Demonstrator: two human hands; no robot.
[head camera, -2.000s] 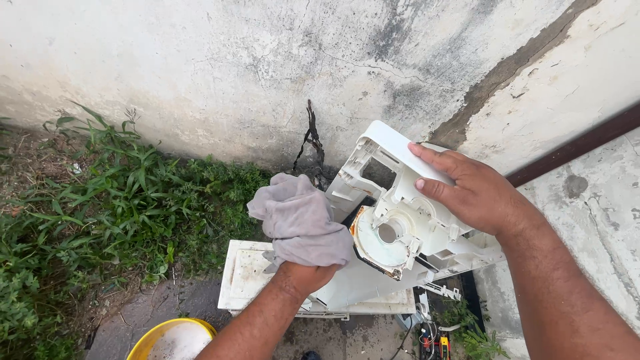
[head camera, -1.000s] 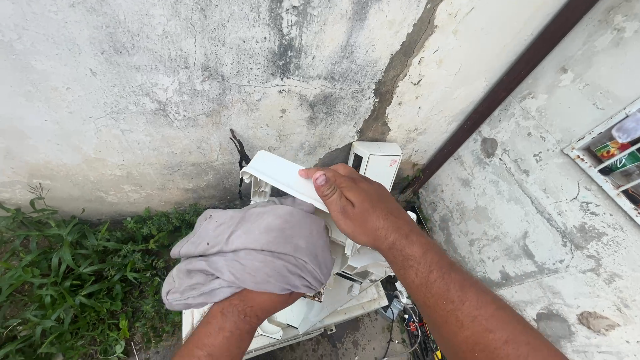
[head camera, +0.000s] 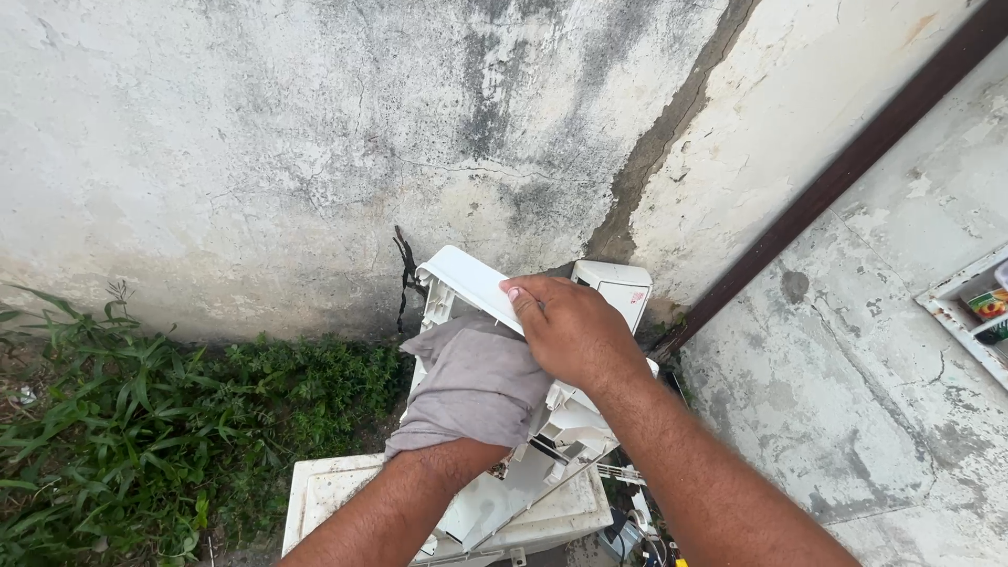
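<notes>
My right hand (head camera: 568, 324) grips the top edge of a white plastic appliance housing (head camera: 471, 277), thumb on the near side of the rim. A greyish cloth (head camera: 476, 378) is draped over my left hand and hides its fingers; only the wrist (head camera: 465, 465) shows below it. The cloth lies against the inner side of the housing, under the rim. The housing stands tilted on a white, dirt-specked casing (head camera: 335, 492). Its ribbed lower parts show between my forearms.
Behind my right hand stands another white unit (head camera: 618, 287) by the stained wall (head camera: 315, 157). Weeds (head camera: 197, 417) grow at left. A dark pipe (head camera: 835, 177) slants along the wall at right, near a rusty white shelf (head camera: 969, 307). Cables and tools (head camera: 654, 543) lie at the lower edge.
The housing has been turned, so its round opening seen two seconds ago no longer shows. The cloth in my left hand has moved up to the inside of the rim. The view has shifted.
</notes>
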